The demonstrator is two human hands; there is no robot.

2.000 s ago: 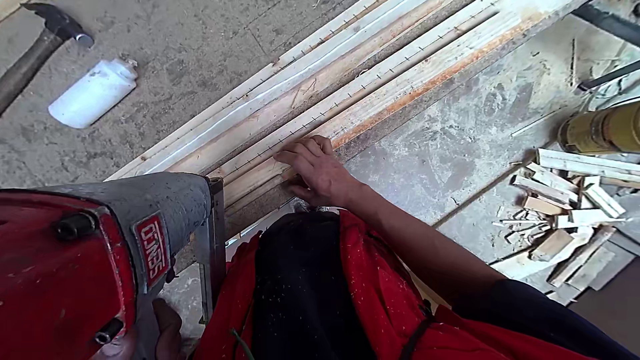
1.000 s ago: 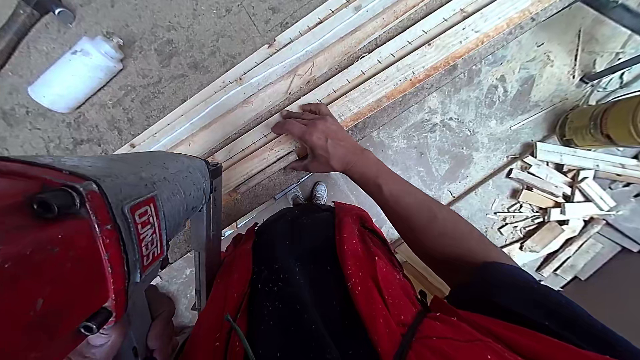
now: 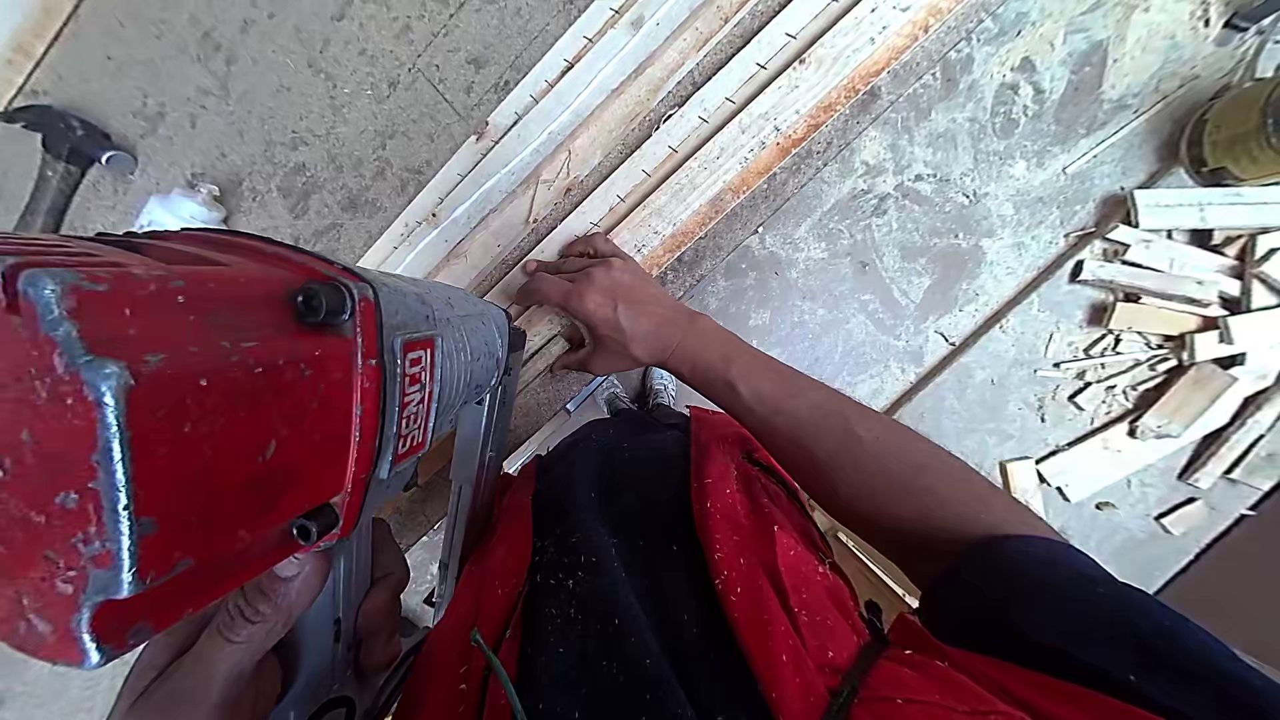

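My left hand (image 3: pixel 275 620) is wrapped around the handle of a red and grey Senco pneumatic nailer (image 3: pixel 215 430) at lower left. The nailer's nose end is beside the wooden strips, and its tip is hidden. My right hand (image 3: pixel 610 310) lies over long pale wooden strips (image 3: pixel 690 130), fingers on the upper side and thumb at the lower edge, gripping them just right of the nailer. A row of small nails or staples sticks out along the strips. A strip with an orange-brown edge (image 3: pixel 790 150) runs alongside.
A hammer (image 3: pixel 65 160) and a partly hidden white bottle (image 3: pixel 182 208) lie on the worktop at upper left. At right are a pile of wood offcuts (image 3: pixel 1185 300) and a yellowish can (image 3: pixel 1235 135). My shoes (image 3: pixel 658 388) show below the strips' edge.
The nailer now covers most of the white bottle, which was in full sight before. My left hand still holds the nailer and my right hand stays on the strips. The view has shifted.
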